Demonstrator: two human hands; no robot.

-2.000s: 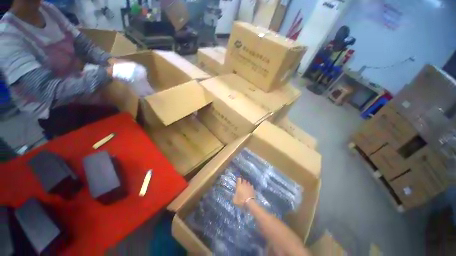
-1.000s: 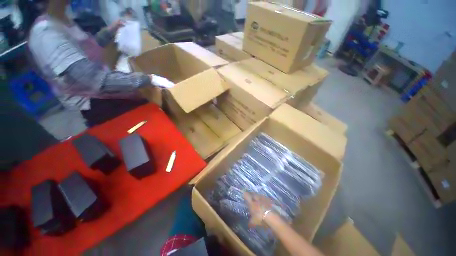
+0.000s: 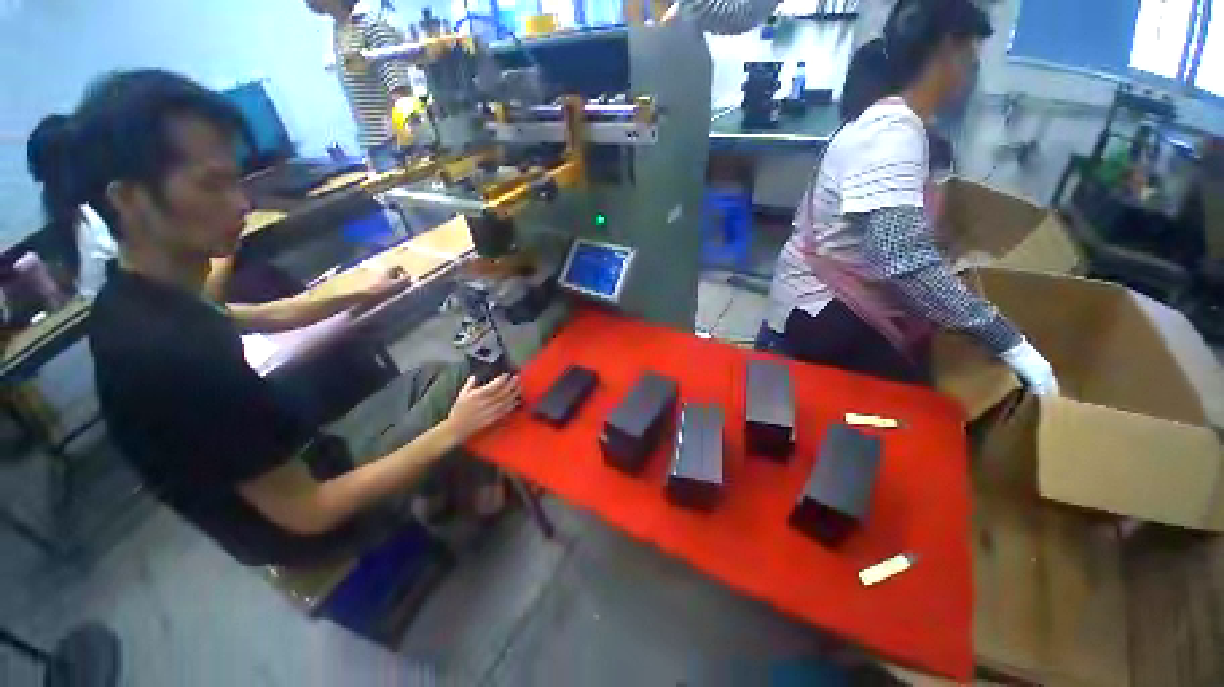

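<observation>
Neither of my hands is in view. Several black parts stand on the red table cover [image 3: 752,550]. One black part [image 3: 836,483] is nearest the right end, another [image 3: 771,407] stands behind it. A third [image 3: 697,454] and a fourth [image 3: 638,420] stand side by side in the middle. A flatter black part [image 3: 567,395] lies further left. Two small pale strips lie at the right, one at the back [image 3: 871,421] and one at the front [image 3: 885,569].
A seated person [image 3: 188,362] at the left has a hand on a black part at the table's left corner. The printing machine [image 3: 591,175] with a blue screen [image 3: 599,270] stands behind. Another person [image 3: 873,201] stands by an open carton [image 3: 1128,456] at the right.
The view has swung left from the carton of bagged parts to the table and machine. My left or right arm, earlier reaching into that carton, has left the picture.
</observation>
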